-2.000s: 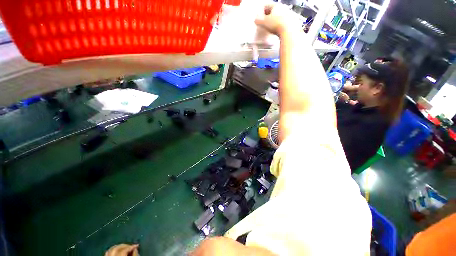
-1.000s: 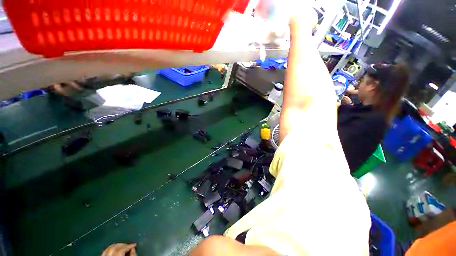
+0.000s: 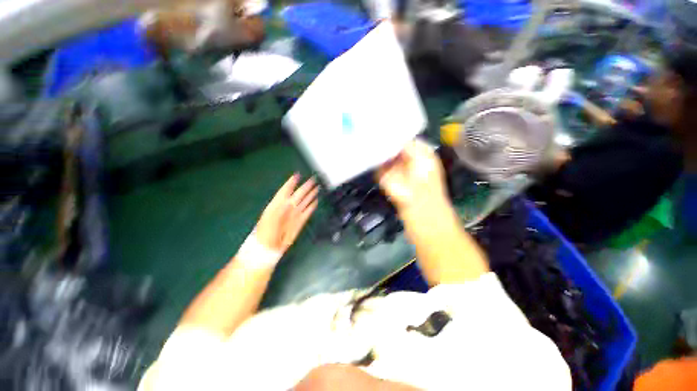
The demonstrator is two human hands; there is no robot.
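Note:
My right hand (image 3: 413, 174) is closed on the lower right corner of a white stack of poly bags (image 3: 359, 111), held up over the line. The stack is flat, tilted, with a small blue-green mark. My left hand (image 3: 289, 214) is open and empty, fingers spread, a little left of and below the stack, not touching it. A pile of black adapters (image 3: 371, 221) lies below the stack, partly hidden by it and by my right hand. The view is blurred.
A fan (image 3: 504, 134) with a yellow part stands right of the stack. A large blue bin (image 3: 569, 256) of black units is at lower right. Glinting bagged units (image 3: 69, 328) lie at lower left. A person in black (image 3: 619, 172) sits at right. Blue baskets (image 3: 325, 27) are across the line.
The view has turned down; the red basket has left the picture. My right hand has come down from the shelf with the white stack. My left hand has risen from the bottom edge, open.

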